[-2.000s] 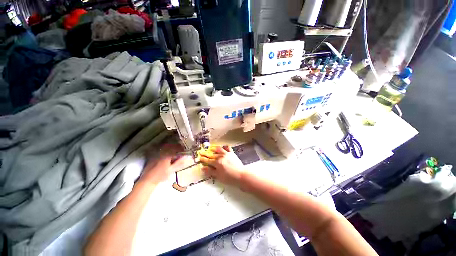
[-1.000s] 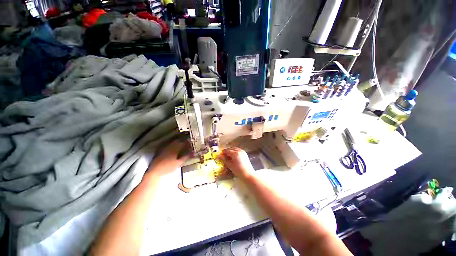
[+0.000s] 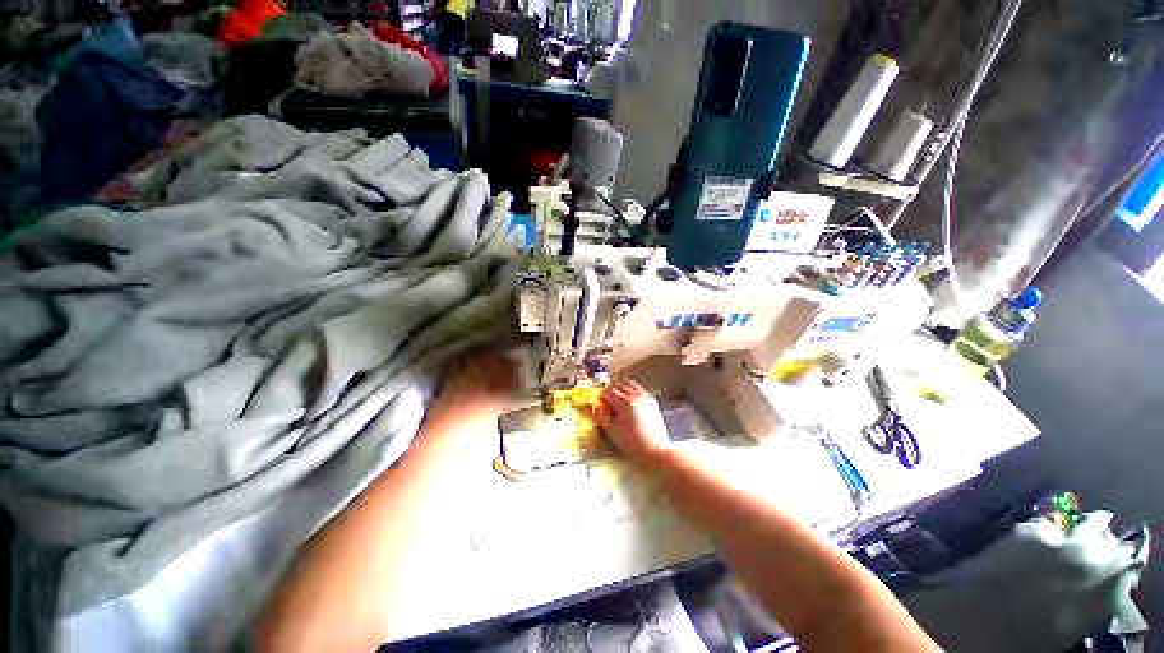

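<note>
The white sewing machine [image 3: 715,322] stands in front of me, its needle area lit yellow. My right hand [image 3: 628,418] is just right of the needle area, its fingertips at a bright yellow patch [image 3: 581,408]; what they hold is unclear. My left hand [image 3: 485,385] is blurred, left of the needle, by the edge of the heaped grey-green cloth [image 3: 255,319]. I cannot tell whether it grips the cloth. The bed cover plate [image 3: 543,440] shows below the needle.
Black-handled scissors [image 3: 891,436] and light blue snips [image 3: 845,469] lie right on the white table [image 3: 574,536]. A bottle with yellow liquid [image 3: 989,334] stands far right. A dark teal phone [image 3: 738,147] is mounted above the machine. Thread cones [image 3: 855,112] stand behind. White cloth hangs lower right.
The view has shifted, so the machine sits further right and the phone shows whole. My right hand has moved from over the needle area to its right side. My left hand is now more blurred.
</note>
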